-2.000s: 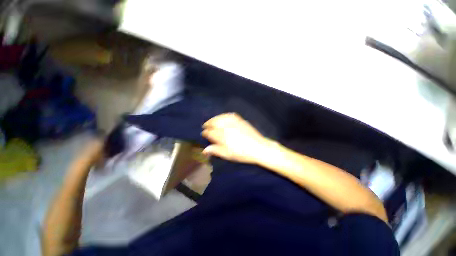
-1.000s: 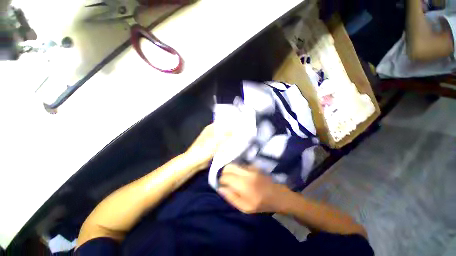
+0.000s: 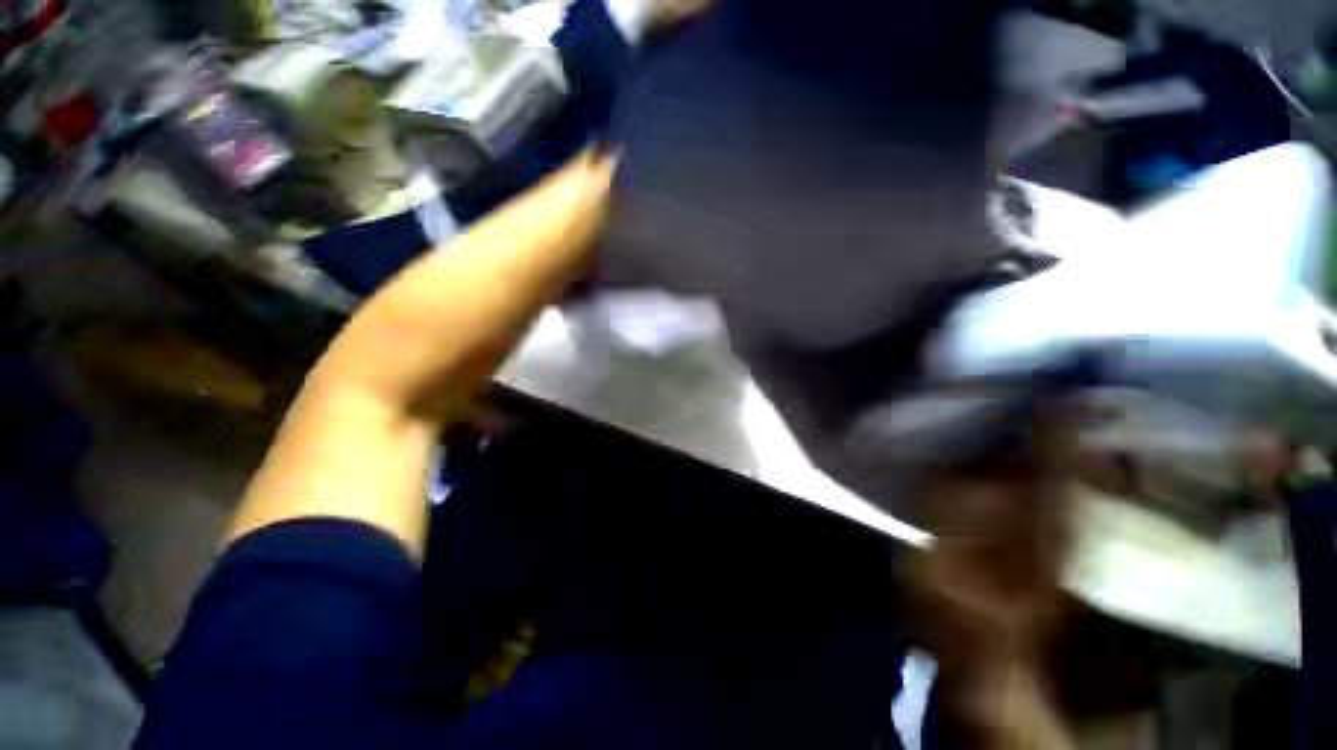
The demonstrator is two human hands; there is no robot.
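Observation:
A large dark navy cloth (image 3: 807,161) is raised in front of me, over the white table (image 3: 638,384), and is blurred. My left hand (image 3: 506,271) is at the cloth's left edge, with the fingertips partly hidden behind it, and holds it. My right hand (image 3: 997,506) is dark and strongly blurred at the cloth's lower right; its fingers cannot be made out. The white sewing machine head (image 3: 1158,279) stands right of the cloth, also blurred.
Another table with a pale box-like object (image 3: 477,95) and mixed items lies at the upper left. A dark-edged table front runs across above my lap. Dark cloth (image 3: 37,454) is at the far left, beside the floor.
The view has swung and the scissors are out of view. The white and striped bundle is no longer in my hands. A large navy cloth is now raised at my spread hands.

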